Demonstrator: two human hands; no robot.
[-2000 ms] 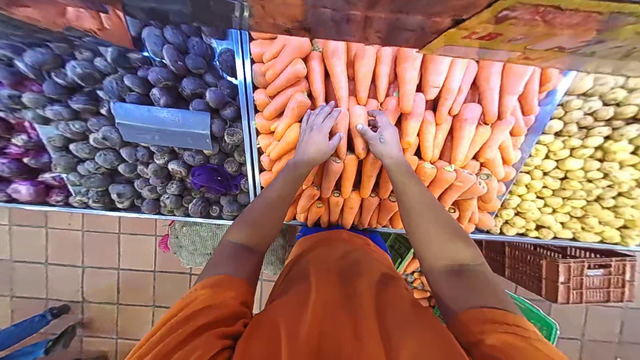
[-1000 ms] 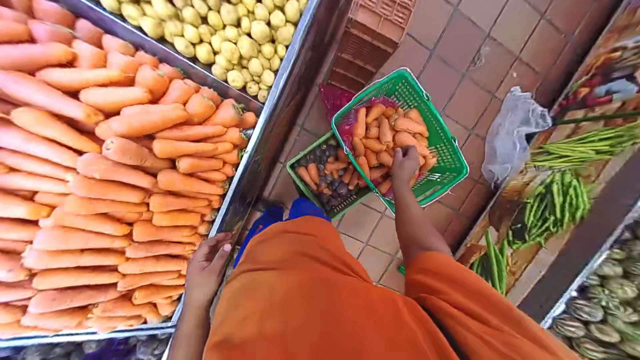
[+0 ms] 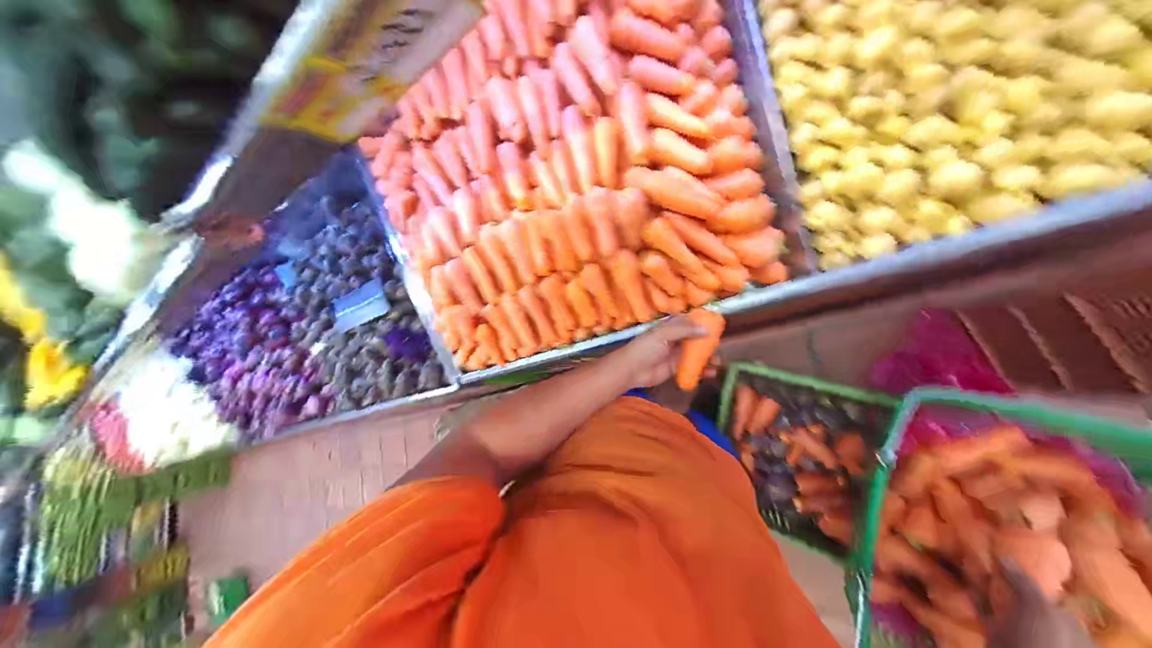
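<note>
My left hand [image 3: 664, 353] holds a single carrot [image 3: 699, 349] just in front of the metal edge of the carrot display [image 3: 540, 216], where carrots lie stacked in rows. At the lower right, my right hand [image 3: 1030, 607] reaches into a green plastic basket [image 3: 1017, 412] among loose carrots [image 3: 972, 504]. It is blurred and cut by the frame's edge, so whether its fingers hold a carrot cannot be told.
Potatoes [image 3: 954, 126] fill the bin at right. Beetroots [image 3: 360, 270] and purple onions [image 3: 256, 360] lie left of the carrots. A green-edged crate [image 3: 805, 450] with carrots and dark produce sits beside the basket. A brown crate [image 3: 1071, 342] stands behind.
The view has swung strongly. My left hand, empty at the display's edge a second ago, now holds a carrot. My right hand is still at the green basket.
</note>
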